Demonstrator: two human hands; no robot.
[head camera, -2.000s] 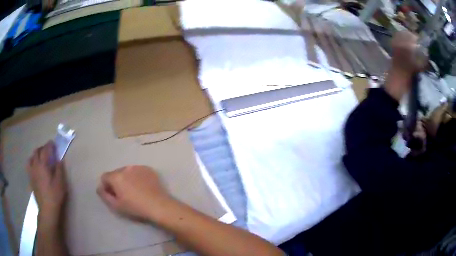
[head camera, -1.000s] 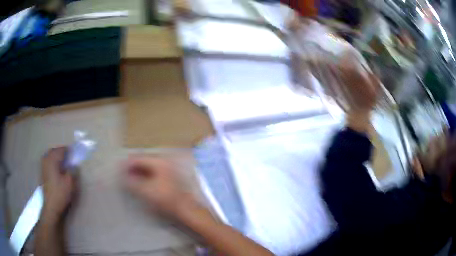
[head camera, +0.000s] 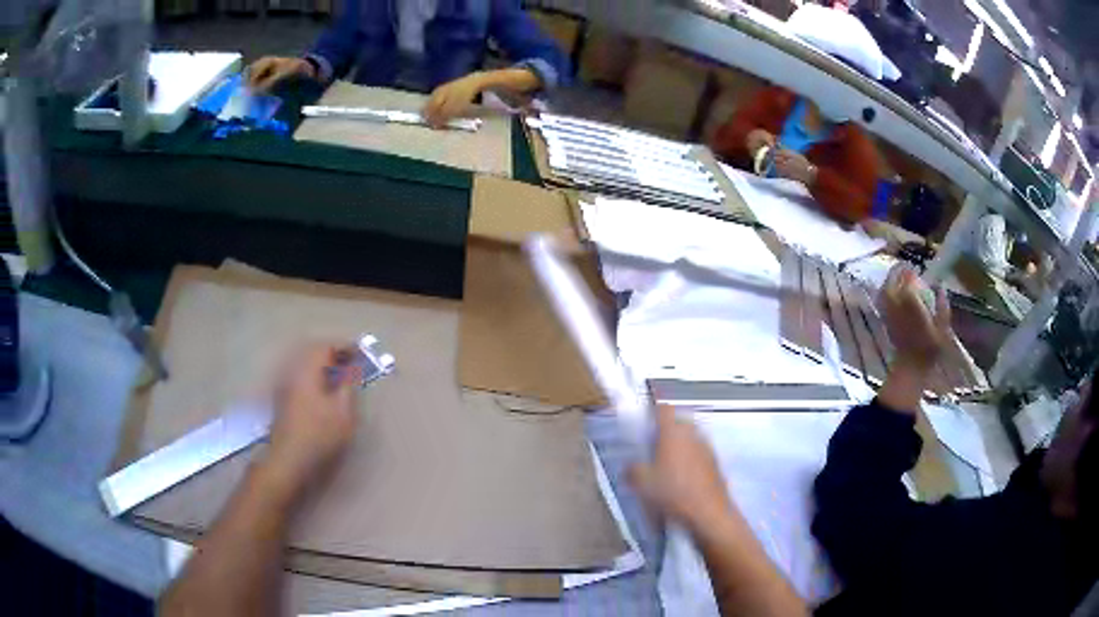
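Observation:
My left hand (head camera: 316, 404) is over the cardboard sheets (head camera: 482, 488) and grips a white lamp arm (head camera: 187, 460) near its notched hinge end, which sticks out past the fingers. The arm's flat end points to the lower left. My right hand (head camera: 685, 472), at the right edge of the cardboard, holds a second long white bar (head camera: 585, 328). This bar is blurred and tilted up to the left, over the brown cardboard piece (head camera: 512, 325). A grey strip with a white edge (head camera: 747, 393) lies on the white foam cover (head camera: 705, 316). A thin dark wire (head camera: 530, 407) shows left of it.
A person in dark sleeves (head camera: 898, 494) is close at the right, one hand raised. Another person (head camera: 464, 103) handles a white strip across the green belt (head camera: 301, 217). Rows of strips (head camera: 627, 157) lie behind. A metal post and thin cable stand at the left.
The view has tilted up and shows more of the line. My right hand, earlier closed over the cardboard with no bar visible, has moved right and now holds a white bar.

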